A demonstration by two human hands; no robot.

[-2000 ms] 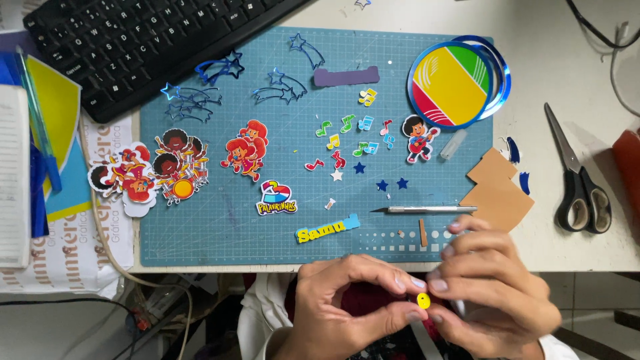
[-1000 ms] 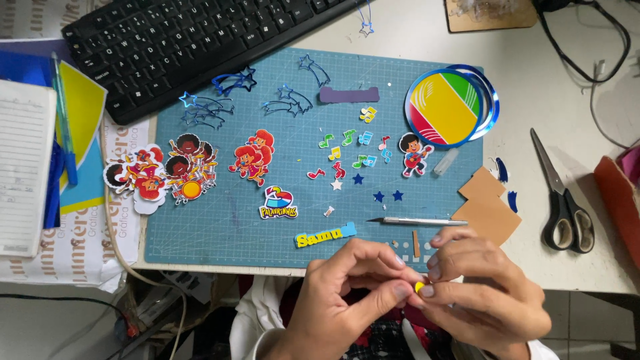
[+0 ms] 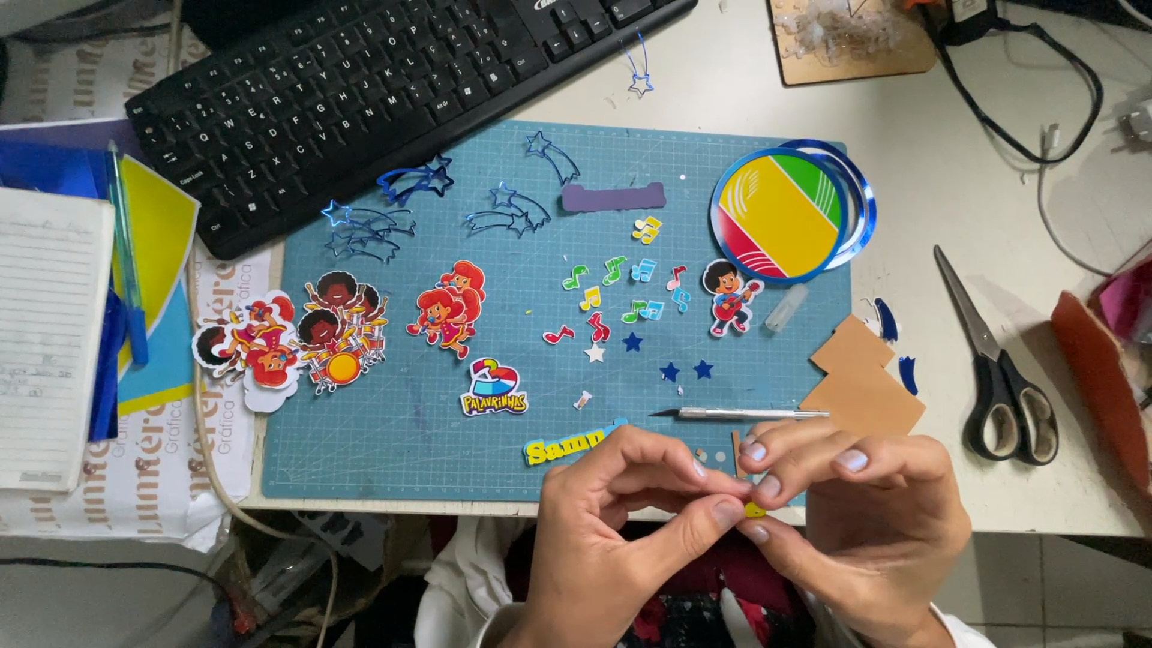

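Note:
My left hand [image 3: 630, 531] and my right hand [image 3: 864, 522] meet over the front edge of the cutting mat [image 3: 360, 459], fingertips together. Between them they pinch a small yellow piece [image 3: 755, 510], mostly hidden by the fingers. Just behind my left hand lies a yellow cut-out word on blue backing [image 3: 567, 444], its right end covered. A craft knife [image 3: 747, 414] lies behind my fingers, next to brown card pieces [image 3: 868, 382]. Farther back on the mat are paper music notes [image 3: 643, 271], small blue stars [image 3: 670, 371] and a guitar-player cut-out [image 3: 731, 297].
A black keyboard [image 3: 360, 99] crosses the back left. Scissors [image 3: 999, 387] lie at the right, near a cable. Round striped discs [image 3: 778, 216], blue foil shooting stars [image 3: 508, 211] and character cut-outs [image 3: 342, 333] rest on the mat. A notebook [image 3: 49, 342] and pen [image 3: 130, 261] are at the left.
The yellow piece showed more of its face between my fingertips two seconds ago; now the fingers cover more of it. Both hands remain together at the mat's front edge.

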